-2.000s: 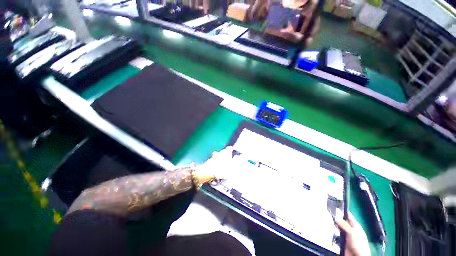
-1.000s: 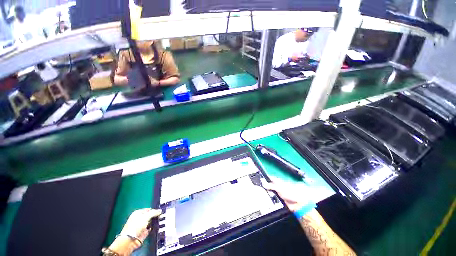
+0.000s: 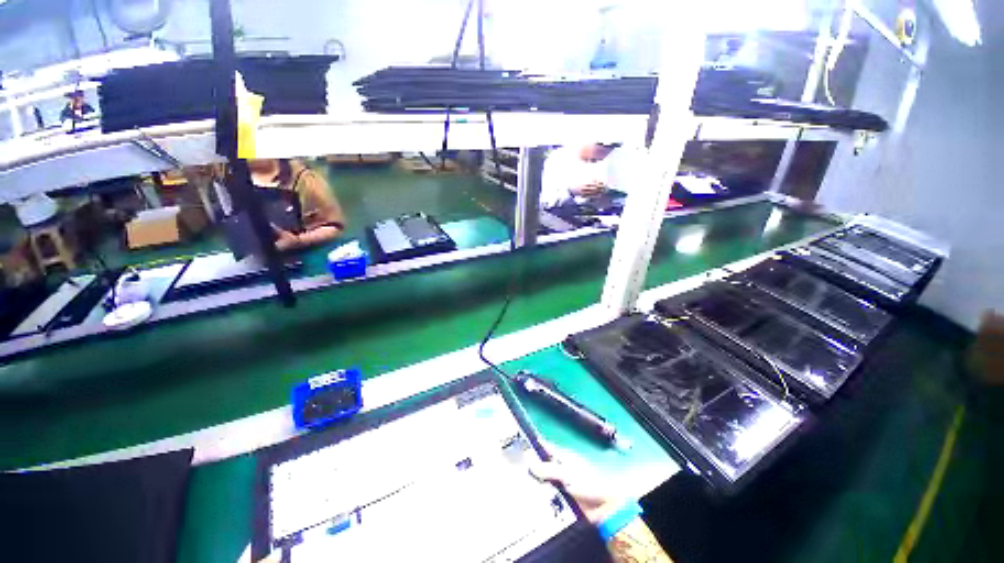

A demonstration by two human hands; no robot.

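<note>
A laptop base (image 3: 413,473), its bright white inner side up and its edge black, lies on a black foam pad (image 3: 330,427) at the lower middle. My right hand (image 3: 570,482), with a blue band at the wrist, is at the base's right edge, fingertips over it; it appears to hold that edge. My left hand (image 3: 268,556) is mostly cut off by the bottom edge, with only a small part showing at the base's lower left corner; its fingers cannot be made out.
A blue screw bin (image 3: 327,400) sits behind the base. A black electric screwdriver (image 3: 567,408) with its cord lies to the right. Film-covered display assemblies (image 3: 688,401) line the right side. Another black foam pad (image 3: 94,508) is at left. A white post (image 3: 650,187) rises behind. Two people are opposite.
The view has swung right and up, so the base and hands sit lower in the picture. My left hand has mostly left the frame. My right hand is still at the base's right edge.
</note>
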